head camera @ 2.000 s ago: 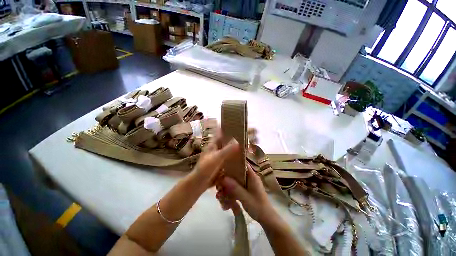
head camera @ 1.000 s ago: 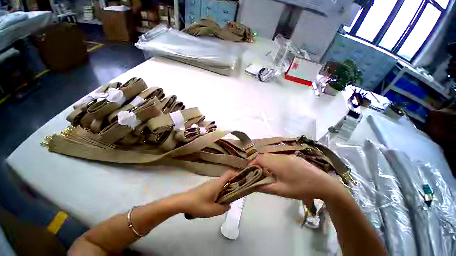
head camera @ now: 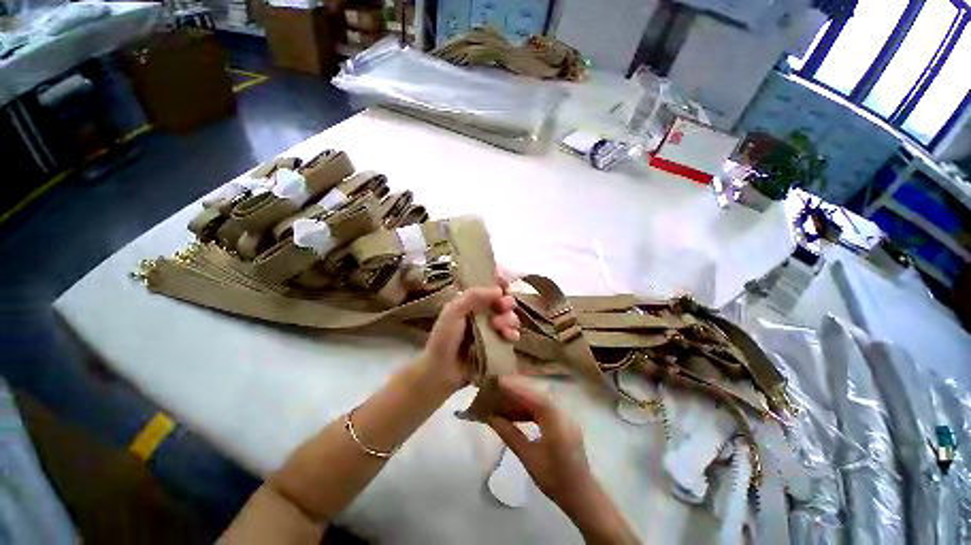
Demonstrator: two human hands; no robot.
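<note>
My left hand (head camera: pixel 458 335) is closed around the middle of a folded tan webbing strap (head camera: pixel 474 252), held upright above the table. My right hand (head camera: pixel 543 431) holds the bundle's lower end with its fingers. A white wrap band (head camera: pixel 509 478) lies on the table beneath, its rounded end showing and the rest hidden by the bundle and my right hand. A row of unfolded webbing straps (head camera: pixel 266 306) runs behind my hands, with gold hardware at both ends.
Finished bundles with white bands (head camera: pixel 351 238) are heaped at left on the white table (head camera: pixel 256 405). Loose white toothed bands (head camera: pixel 697 452) and plastic-wrapped grey lengths (head camera: pixel 852 405) lie at right. A plastic-covered stack (head camera: pixel 447 104), a red-and-white box (head camera: pixel 694 149) and a potted plant (head camera: pixel 783 168) stand at the far side.
The bundle was upright, then tilted low with its folds showing, and now stands upright again. The white band on the table came into view below my hands. The camera view has shifted.
</note>
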